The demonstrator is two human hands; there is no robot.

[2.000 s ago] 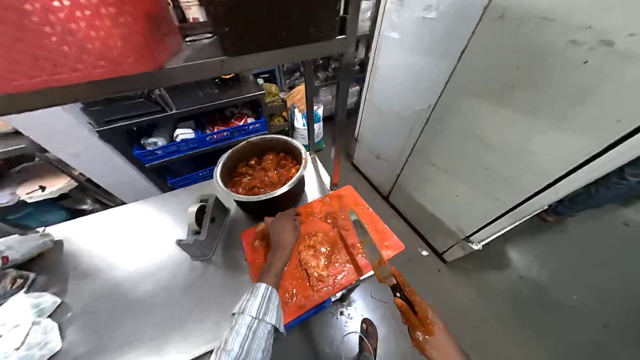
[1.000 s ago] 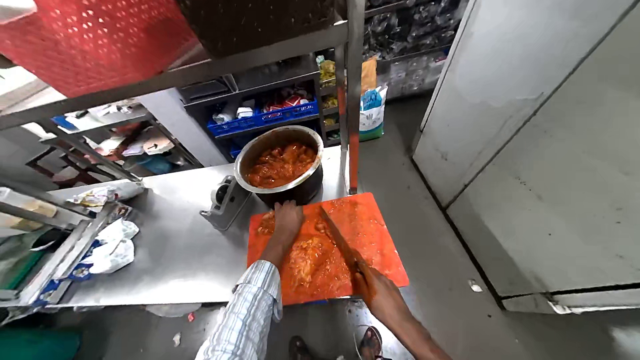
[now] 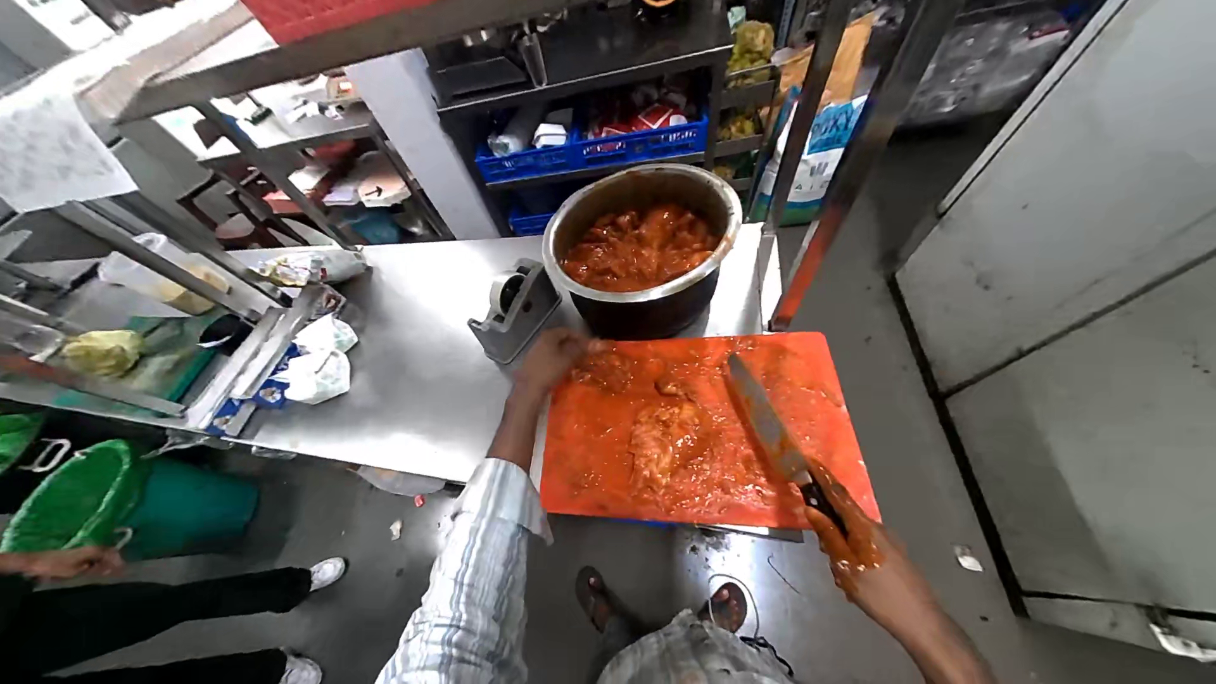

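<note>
An orange-red cutting board (image 3: 589, 446) smeared with red sauce lies on the steel table. A piece of sauce-coated meat (image 3: 663, 442) rests at its middle. My right hand (image 3: 847, 532) is closed round the black handle of a kitchen knife (image 3: 760, 408), whose stained blade points up and left over the board. My left hand (image 3: 556, 359) is at the board's upper left corner, near some small sauced bits (image 3: 608, 370); whether its fingers grip anything cannot be made out. Behind the board stands a large metal pot (image 3: 641, 309) holding meat pieces in red sauce (image 3: 646, 247).
A grey tape dispenser (image 3: 518, 313) stands left of the pot. Steel shelf posts (image 3: 836, 209) rise beside the pot. White plastic bags (image 3: 321, 366) lie on the table (image 3: 418, 380). At lower left is a co-worker's hand (image 3: 81, 562) by green bins (image 3: 185, 503).
The view has shifted, bringing in more of the left side. My left hand has moved to the board's upper left corner. The knife stays in my right hand.
</note>
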